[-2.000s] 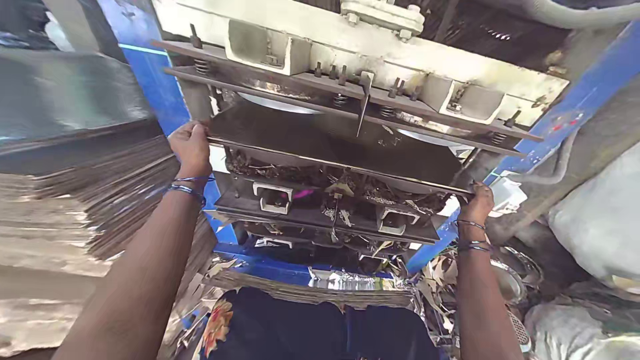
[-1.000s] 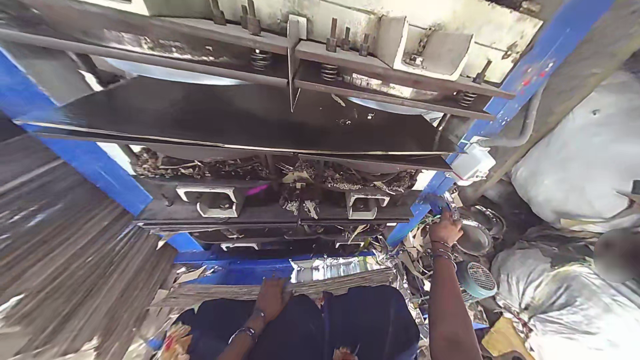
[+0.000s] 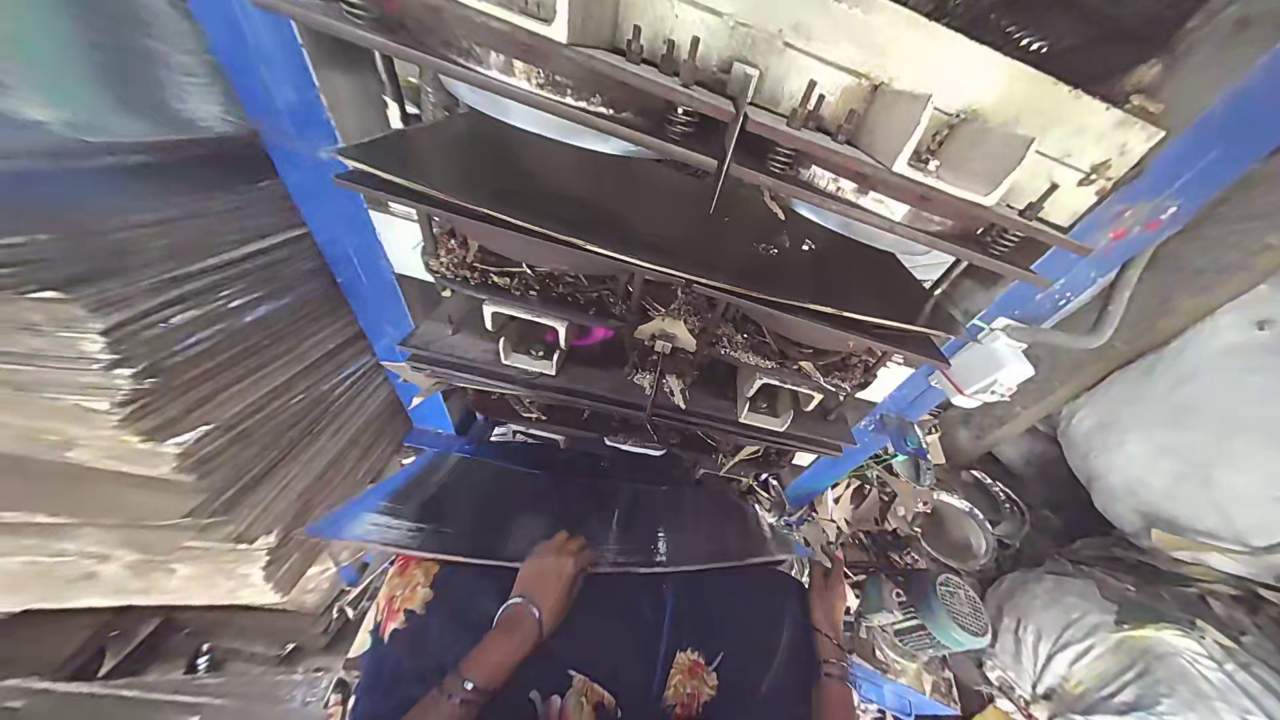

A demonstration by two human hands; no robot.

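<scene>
A glossy dark sheet lies low in front of my body, its near edge over my floral-patterned clothing. My left hand is on that near edge, its fingers curled at the edge. My right hand is beside the sheet's right corner; its fingers are partly hidden and blurred, so its hold is unclear. Another thin dark sheet lies in the upper opening of a multi-level press, tilted slightly above the plate under it. Neither hand touches this upper sheet.
Blue press uprights stand at both sides. Stacked thin sheets are at the left. A white box with a cable sits on the right upright. Scraps, a green motor and large pale sacks lie at the right.
Two seconds ago both hands were at the ends of the sheet in the upper opening. They are now low, and a glossy dark sheet has come into view over my lap.
</scene>
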